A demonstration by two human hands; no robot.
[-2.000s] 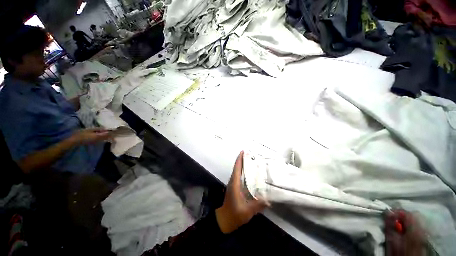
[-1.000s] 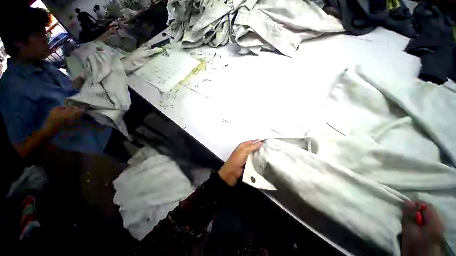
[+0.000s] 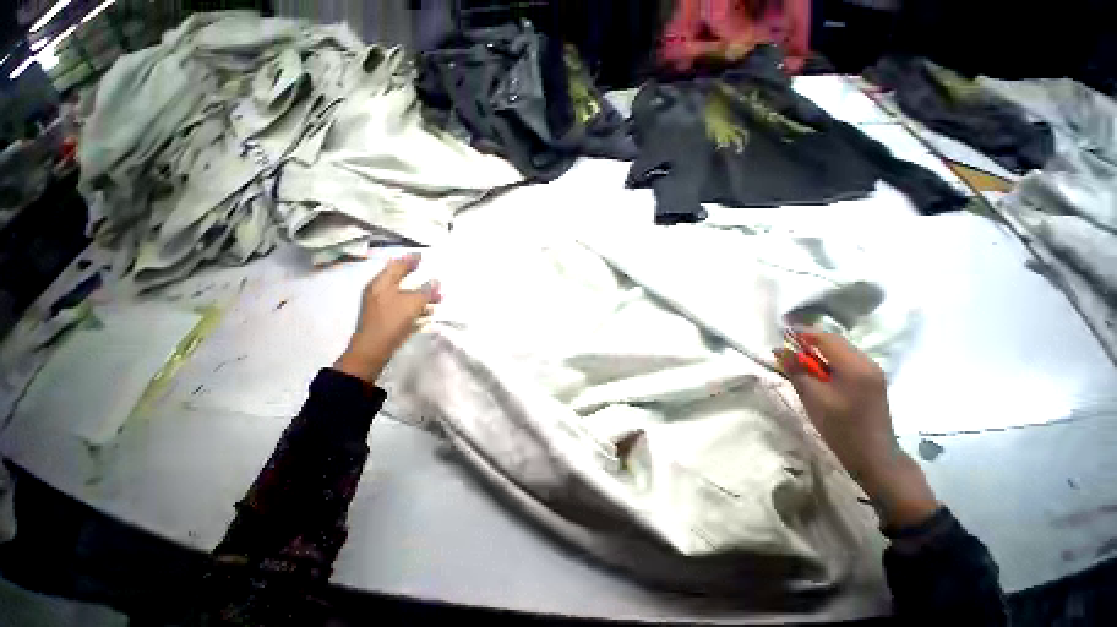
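Note:
The off-white garment [image 3: 637,404] lies spread and bunched on the white table in front of me, its near edge rounded and slightly blurred. My left hand [image 3: 392,314] is at the garment's left edge with thumb and fingers apart; I see no cloth between them. My right hand [image 3: 845,398] is over the garment's right part and holds the red-handled thread snips [image 3: 810,356]. The snips' short metal tip points up and left. Whether the right fingers also pinch cloth is hard to tell.
A pale garment pile [image 3: 245,147] stands at the back left. Dark garments [image 3: 759,153] with yellow-green print lie at the far side, near a person in a pink top [image 3: 735,31]. A paper sheet [image 3: 104,367] with a yellow strip lies at left. More pale cloth [image 3: 1078,196] lies far right.
The view has turned right, and the neighbouring worker has left it. My left hand has let go of the garment's buttoned end. My right hand with the snips is now farther up over the garment.

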